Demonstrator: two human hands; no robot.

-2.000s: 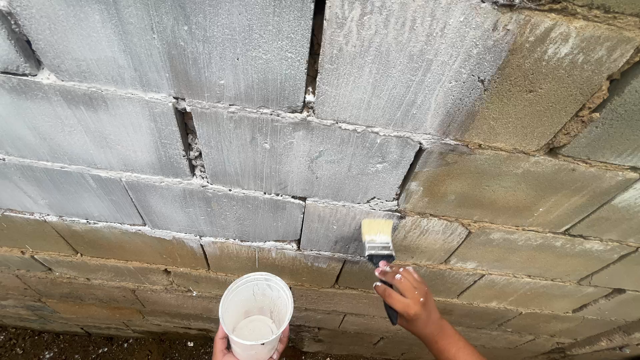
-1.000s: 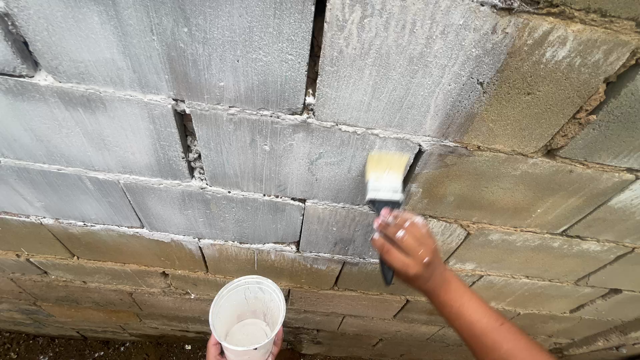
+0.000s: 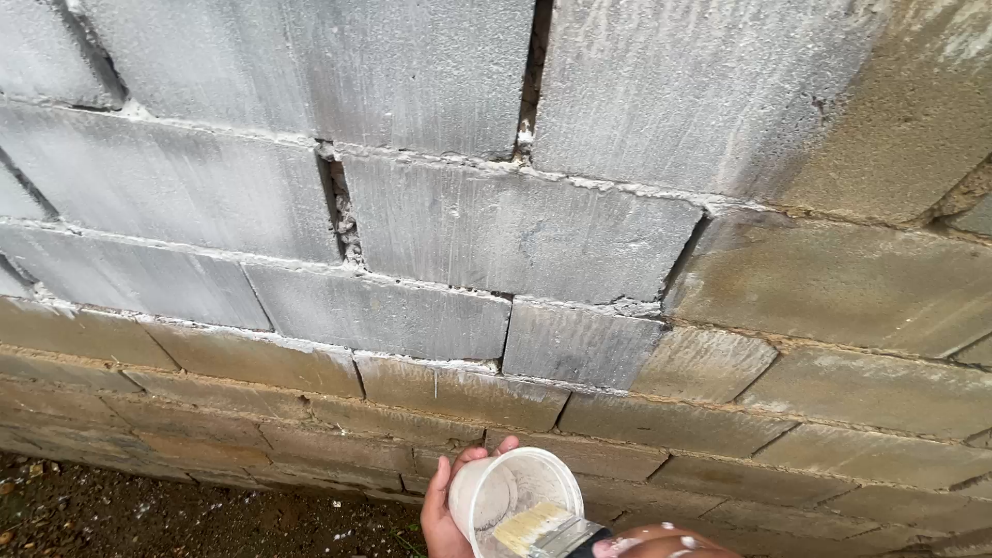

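My left hand [image 3: 443, 508] is wrapped around a white plastic cup [image 3: 577, 496], tilted so that its inside shows, with a pale liquid coating the walls. In my right hand [image 3: 666, 540], marked with white spots, is a flat paintbrush [image 3: 546, 531] with pale bristles, a metal ferrule and a black handle. The bristles are inside the mouth of the cup. Beyond both hands stands a concrete block wall [image 3: 434, 217], whitish grey on the upper left blocks and bare brown at the right and along the lower courses.
Dark soil [image 3: 194, 515] with small stones and white specks lies at the foot of the wall, lower left. Open gaps run between some blocks, one of them a rough vertical joint [image 3: 341, 205] left of centre.
My right hand has brought the brush down from the wall into the cup. The cup, upright before, is now tipped over more to the side in my left hand.
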